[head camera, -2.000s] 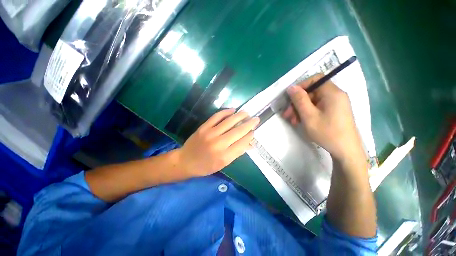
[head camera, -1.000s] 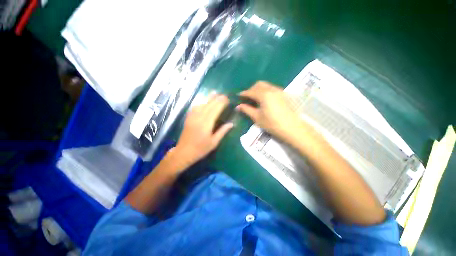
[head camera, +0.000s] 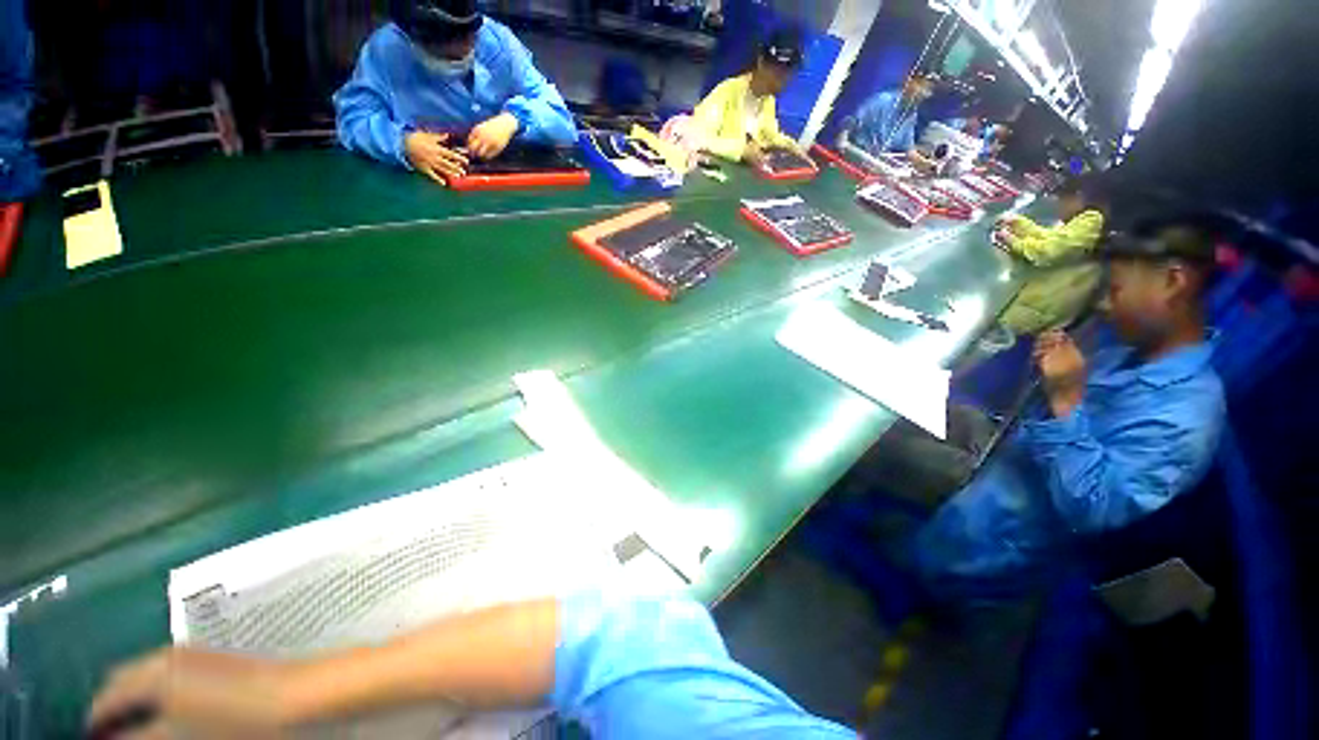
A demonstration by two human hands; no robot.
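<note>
The laptop bottom cover (head camera: 391,571), pale with curved rows of vent slots, lies at the lower left. It rests on a white protective sheet (head camera: 579,506). My right forearm crosses its near part. My right hand (head camera: 181,698) is blurred at the lower left, partly cut off by the bottom edge. A dark spot shows at its fingers; whether it is a held tool or part is unclear. My left hand is out of the picture. Pale release liner strips (head camera: 557,412) lie beyond the cover's right side.
Red trays with laptop bases (head camera: 673,257) stand along the green bench. A white sheet (head camera: 864,364) lies farther right. A yellow card (head camera: 90,227) is at the far left. Workers sit across the bench (head camera: 470,94) and close on the right (head camera: 1143,419).
The view has swung up and right, along the line. My left hand has left the picture. My right hand now shows at the lower left, and the bag and blue bin are out of view.
</note>
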